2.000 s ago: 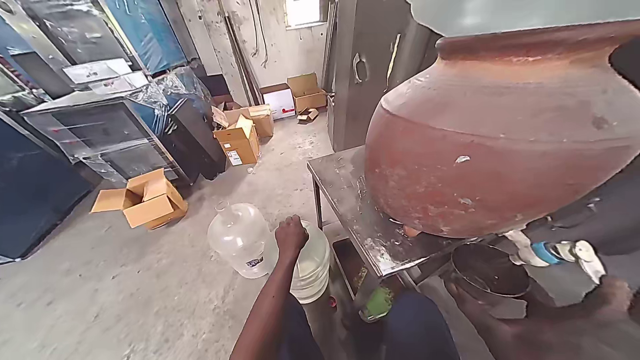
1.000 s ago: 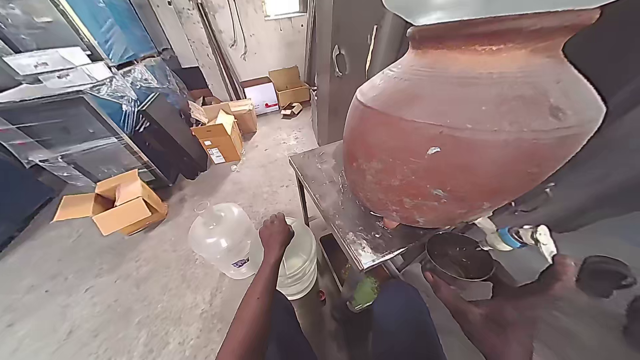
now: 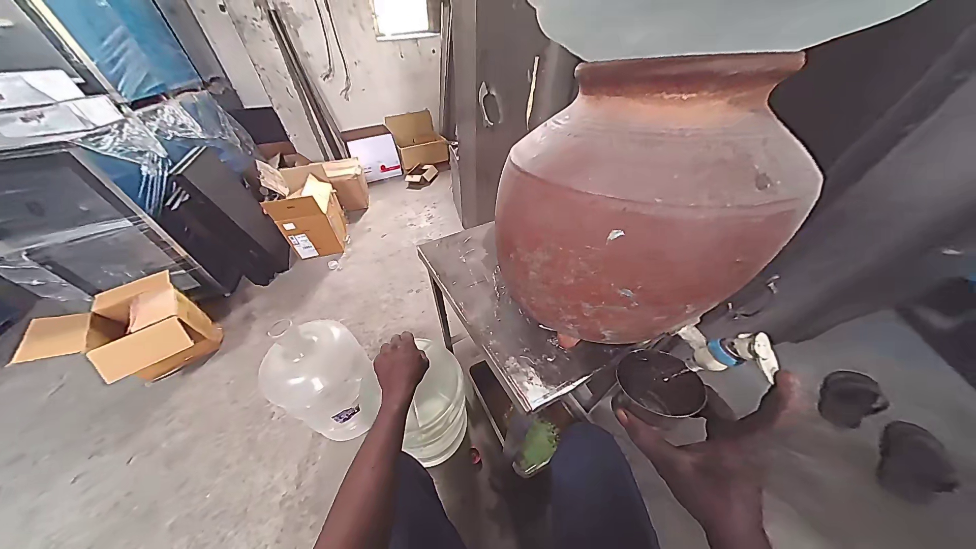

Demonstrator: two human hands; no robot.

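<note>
A large red clay pot (image 3: 648,221) sits on a metal table (image 3: 488,305), with a white plastic tap (image 3: 736,352) low on its side. My right hand (image 3: 709,457) holds a dark round cup (image 3: 659,385) below the tap's spout; one finger reaches up to the tap's lever. Inside the cup a thin pale streak shows, perhaps water. My left hand (image 3: 400,366) is closed at the rim of a translucent plastic bucket (image 3: 438,419); the fingers' undersides are hidden. Left of the bucket, a clear plastic water jug (image 3: 316,377) touches or nearly touches it.
Two dark cups (image 3: 850,396) (image 3: 911,461) lie at the right. Under the table's near corner is a container with something green (image 3: 537,446). Open cardboard boxes (image 3: 145,328) (image 3: 309,225) stand on the floor, near plastic-wrapped dark cabinets (image 3: 84,206). A tall dark cabinet (image 3: 496,99) rises behind the table.
</note>
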